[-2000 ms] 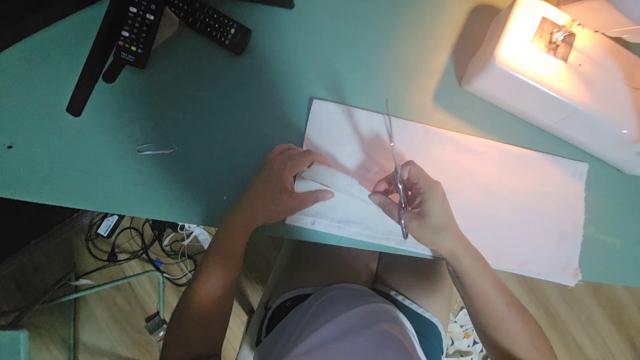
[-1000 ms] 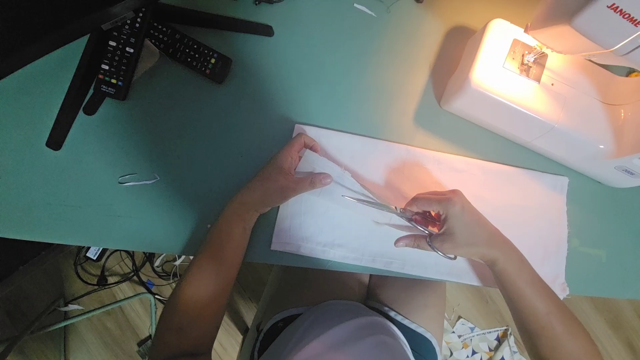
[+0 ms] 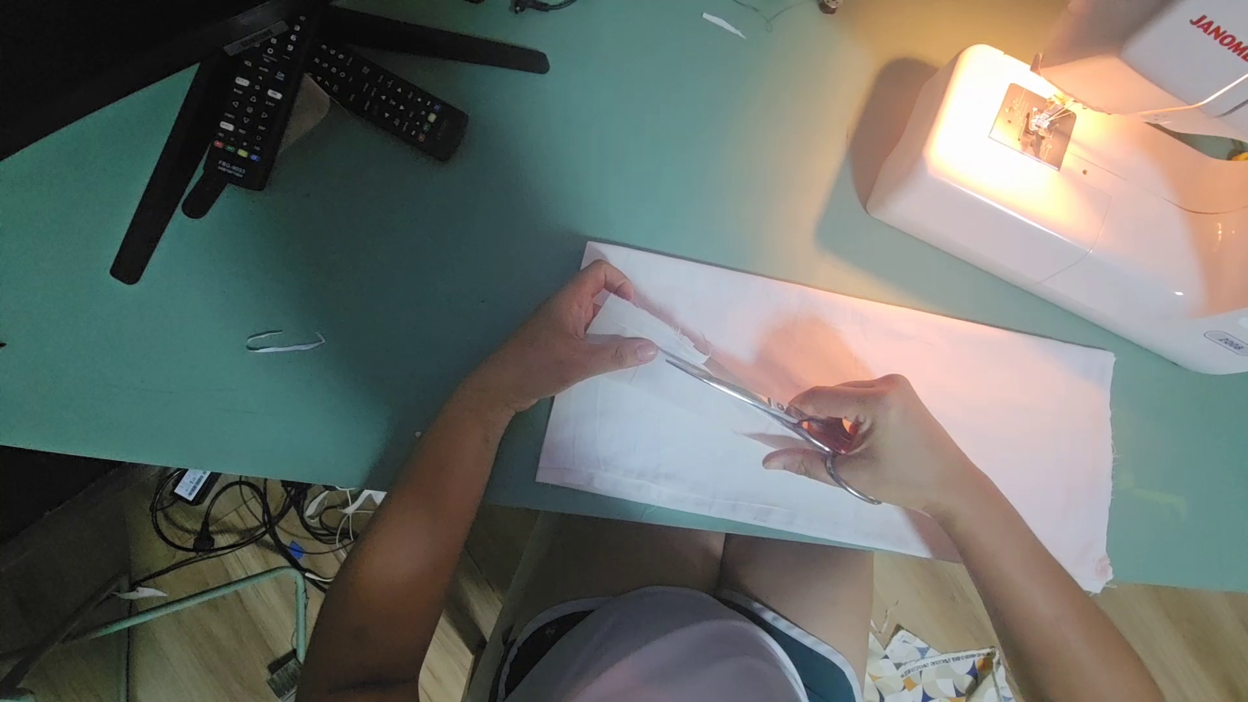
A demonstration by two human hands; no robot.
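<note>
A rectangular piece of white fabric (image 3: 975, 419) lies on the green table, one short edge frayed at the right. My left hand (image 3: 561, 346), at its left end, pinches a raised white flap (image 3: 639, 331) between thumb and fingers. My right hand (image 3: 882, 444) has its fingers in the handles of metal scissors (image 3: 736, 392), over the middle of the fabric. The scissors point up and left, their tips close to the raised flap beside my left thumb. The blades look nearly together; whether they touch the flap I cannot tell.
A white Janome sewing machine (image 3: 1033, 224), its lamp lit, stands at the upper right. Two black remote controls (image 3: 390, 102) lie by a black screen's stand legs (image 3: 161, 185) at the upper left. Thread scraps (image 3: 285, 343) lie on the left. Cables (image 3: 258, 512) tangle below the table.
The scissors, upright in my right hand two seconds ago, have swung round to point left, toward the flap. My left hand still holds the fabric's left part. The view has shifted somewhat.
</note>
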